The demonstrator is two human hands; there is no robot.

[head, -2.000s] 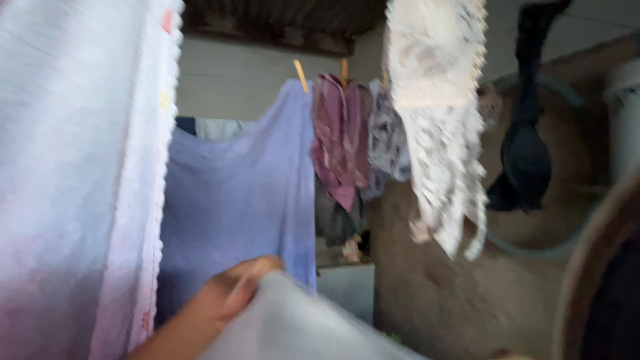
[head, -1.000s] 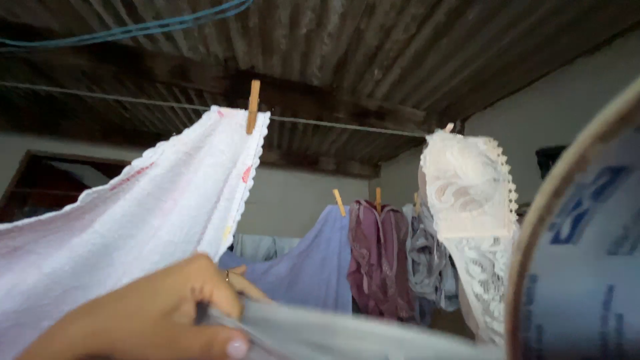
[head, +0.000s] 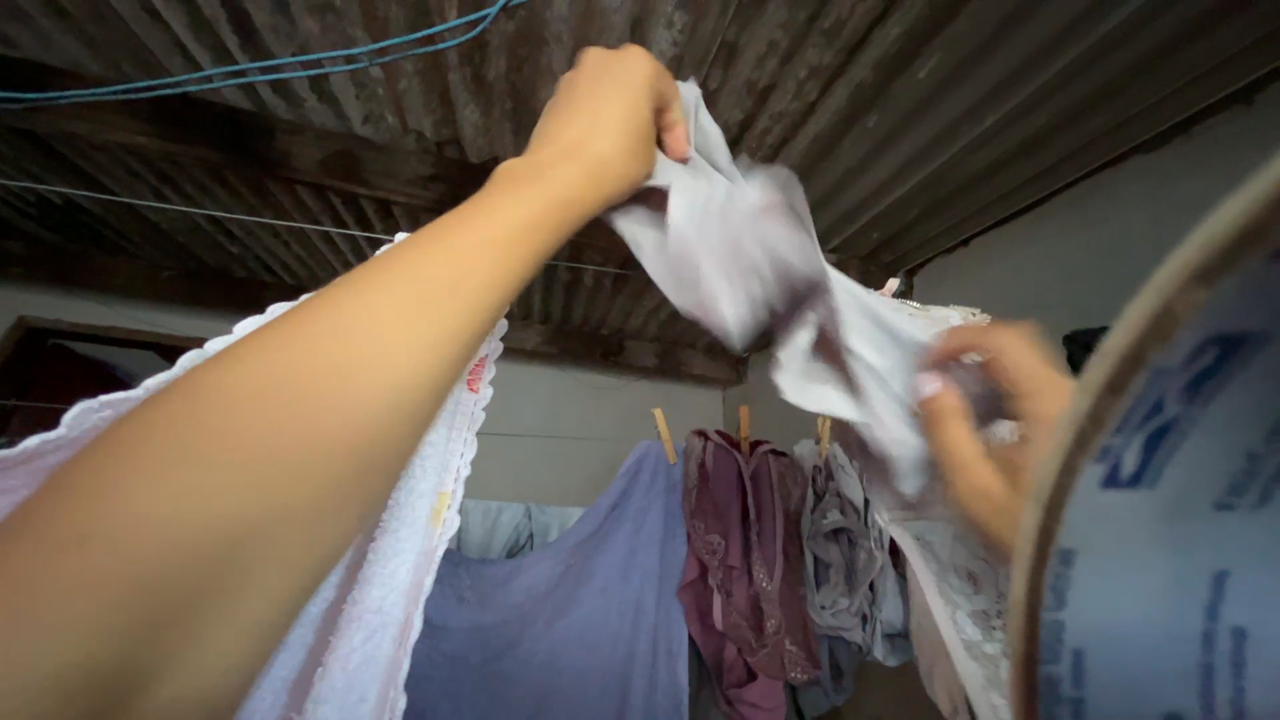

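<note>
Raised near the metal roof, my left hand (head: 620, 115) grips one end of a light grey cloth garment (head: 740, 240), which is blurred by motion and partly twisted. At the right, my right hand (head: 990, 420), also blurred, is closed on the garment's other end. Behind my left forearm a white towel with a scalloped edge (head: 455, 470) hangs from the line (head: 200, 210). A cream lace garment (head: 965, 570) hangs behind and below my right hand, partly hidden by the grey cloth.
A blue-violet cloth (head: 560, 610), a mauve lace garment (head: 745, 570) and grey garments (head: 840, 550) hang farther back under wooden clothespins (head: 664, 435). A round printed object (head: 1170, 560) with a brown rim fills the right edge. Blue cord (head: 300, 72) runs below the corrugated roof (head: 800, 90).
My left hand has risen from low in the view to near the roof with the grey cloth. My right hand now shows at the cloth's other end. The view has tilted up since the first frame.
</note>
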